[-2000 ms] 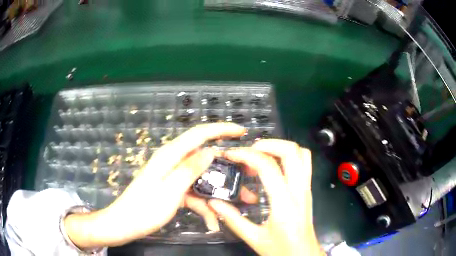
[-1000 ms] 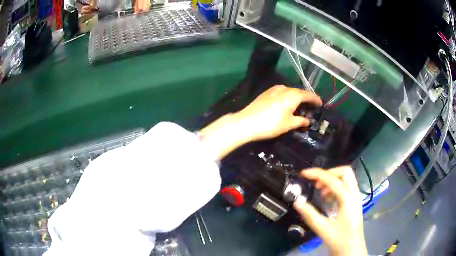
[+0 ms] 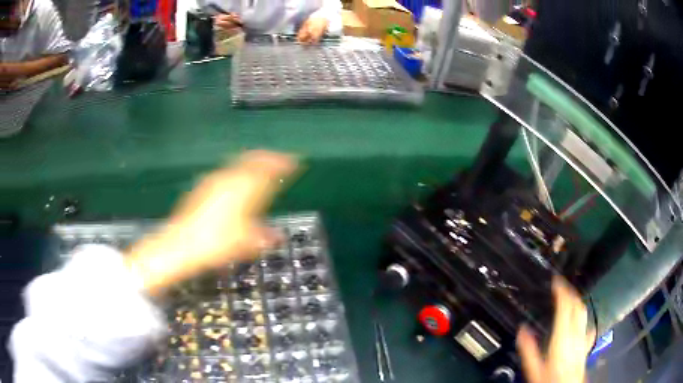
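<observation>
My left hand (image 3: 217, 221) is blurred above the back of the clear component tray (image 3: 329, 299), thumb and fingers apart, with nothing visible in it. Rows of tray pockets hold small dark components, and cream-yellow bits lie in the front middle. My right hand (image 3: 562, 340) is at the front right of the black press fixture (image 3: 479, 258), partly cut off by the bottom edge. Its thumb and fingers are apart and I see nothing in it. The fixture nest (image 3: 532, 239) is under the guard; whether a housing sits in it is unclear.
Tweezers (image 3: 383, 351) lie between tray and press. The press front has a red button (image 3: 434, 319), a display (image 3: 477, 340) and silver knobs (image 3: 397, 275). The clear guard (image 3: 569, 161) overhangs it. Another tray (image 3: 322, 71) and a person's hand (image 3: 313, 28) are across the bench.
My left hand has moved from the press nest back left over the clear tray. My right hand is lower by the press's front corner, and the dark item seen in it no longer shows.
</observation>
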